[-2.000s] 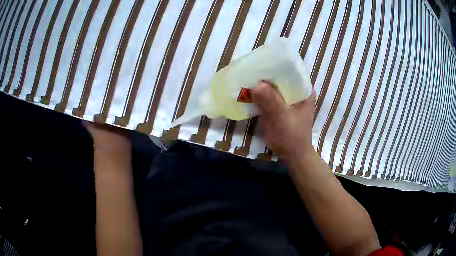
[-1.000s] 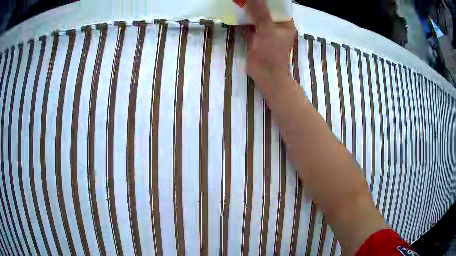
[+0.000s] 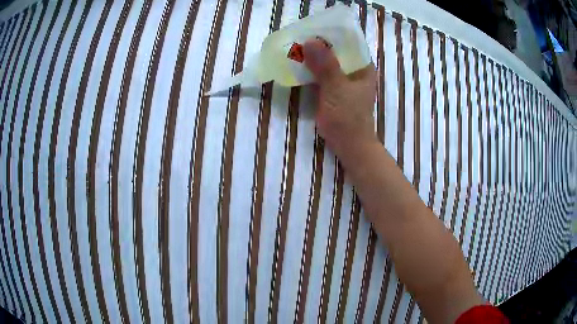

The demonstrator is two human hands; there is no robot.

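My right hand (image 3: 345, 101) grips a translucent pale yellow squeeze bottle (image 3: 316, 47) with a small orange-red mark. The bottle is tilted, and its long tapered nozzle (image 3: 229, 84) points left and slightly down. The nozzle tip is at a brown groove (image 3: 196, 145) in the upper middle of the large white slotted panel (image 3: 209, 190). The hand and bottle cover parts of several grooves, and the bottle casts a shadow on the panel. Thin shiny lines run along many grooves. My left hand is not in view.
The panel fills most of the view, its grooves running away from me. Its plain white border (image 3: 443, 22) curves along the far right edge. Dark, cluttered surroundings show beyond it at the upper right. A dark area lies past the near edge at the lower right.
One second ago the bottle was at the panel's far border; my right hand has brought it back nearer, and its nozzle now shows. The left forearm seen two seconds ago is gone from view.
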